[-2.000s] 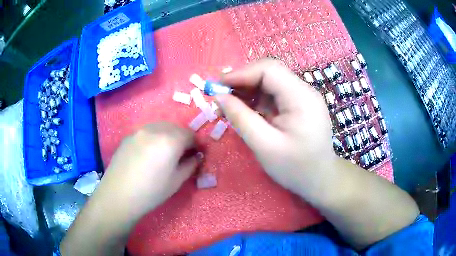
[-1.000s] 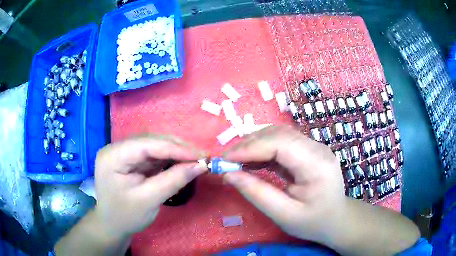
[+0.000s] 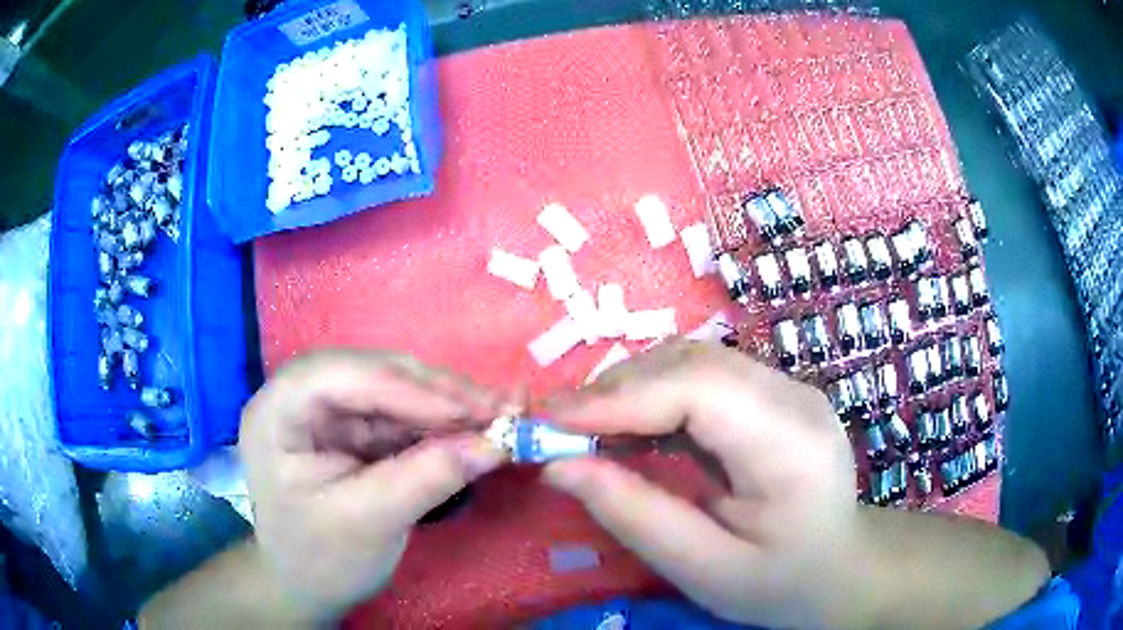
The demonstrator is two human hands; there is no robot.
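A small cylindrical unit (image 3: pixel 552 444), silver with a bluish band, lies level between my two hands above the mat. My right hand (image 3: pixel 727 474) pinches its right end between thumb and forefinger. My left hand (image 3: pixel 357 474) pinches a tiny whitish piece (image 3: pixel 503 431), perhaps a ring or cap, against the unit's left end; my fingers partly hide it. White sleeves (image 3: pixel 599 315) lie in a loose pile on the red mat (image 3: pixel 370 289) beyond my hands. One pinkish sleeve (image 3: pixel 574 558) lies near the mat's front edge. A dark thing is mostly hidden beneath my left hand.
The large blue bin (image 3: pixel 74 295) with metal cylinders and the smaller blue bin (image 3: pixel 222 172) with white rings stand left. A partly filled clear blister tray (image 3: pixel 788 111) lies on the mat's right side. A second blister tray (image 3: pixel 1059 160) lies beyond it.
My left hand has come up to meet my right at the unit. Since one second ago both hands hold nearly the same pose. The view has shifted, moving the bins and mat in the picture.
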